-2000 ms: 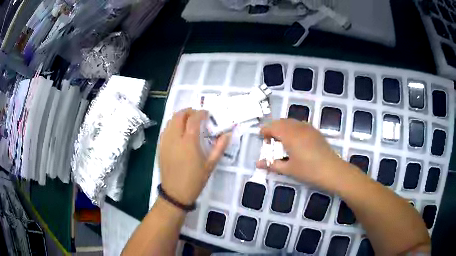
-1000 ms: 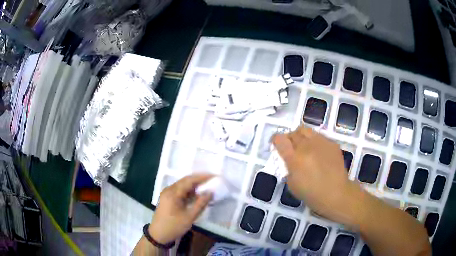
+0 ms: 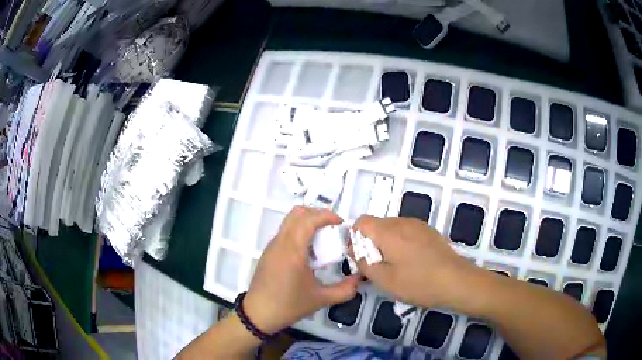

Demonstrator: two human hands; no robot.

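Note:
My left hand [image 3: 292, 274] holds a small pale white piece [image 3: 328, 246] between thumb and fingers; I cannot tell whether it is a watch body seen from behind. My right hand [image 3: 408, 253] meets it at the fingertips and grips short white straps [image 3: 365, 248]. Both hands are over the lower part of the white blister tray [image 3: 229, 235] and hide some pockets. Dark watch bodies [image 3: 467, 223] sit in its pockets. A loose pile of white straps [image 3: 324, 133] lies on the upper-left pockets. Another strap [image 3: 381, 195] lies in a pocket beside the pile.
A silvery-white ribbed pack [image 3: 151, 169] lies left of the tray, with stacked white sheets [image 3: 63, 158] beyond it. A strapped watch [image 3: 431, 30] rests at the near edge of the pale foam block [image 3: 538, 31]. An empty pale tray [image 3: 169, 309] is at lower left.
My left hand has moved up and right with the white piece. My right hand has moved down and left with the straps, so the hands now meet. The view has shifted slightly.

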